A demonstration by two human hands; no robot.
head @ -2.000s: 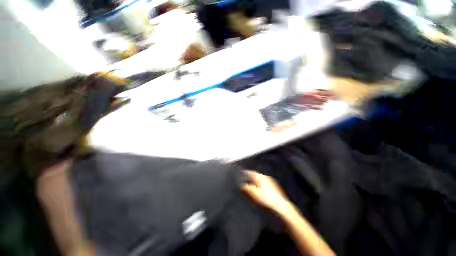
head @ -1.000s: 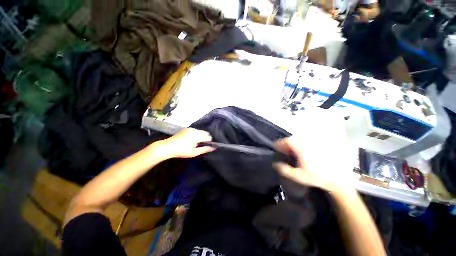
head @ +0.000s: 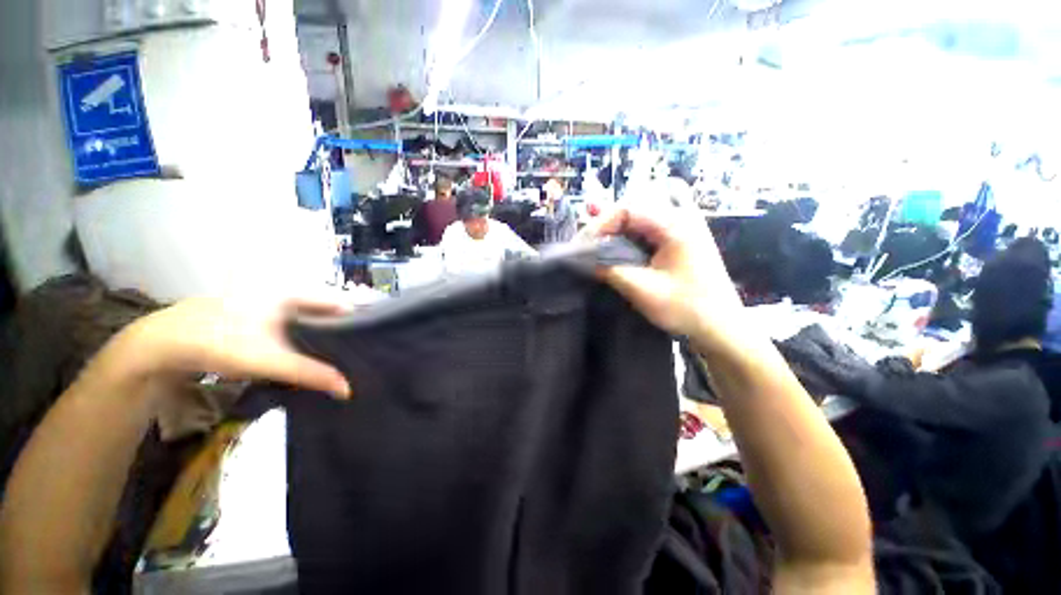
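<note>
A dark grey garment piece [head: 465,430] hangs upright in front of me, its top edge stretched between my hands. My left hand [head: 262,343] grips the upper left corner, with the thumb on the near face. My right hand [head: 663,273] grips the upper right end, a little higher than the left. A vertical seam or fold runs down the cloth. The lower end of the garment is cut off by the picture's edge. The cloth hides most of the white machine table [head: 258,488].
Brown garments [head: 58,349] are heaped at the left. A person in dark clothes [head: 989,384] sits at the right, by a work-laden table. More people sit farther back, one in white [head: 475,242]. A blue camera sign [head: 107,116] is on the left wall. Dark-red handles [head: 689,425] lie on the table.
The garment has been lifted from low over the table and now hangs spread between both raised hands. The view has tilted up from the table to the room.
</note>
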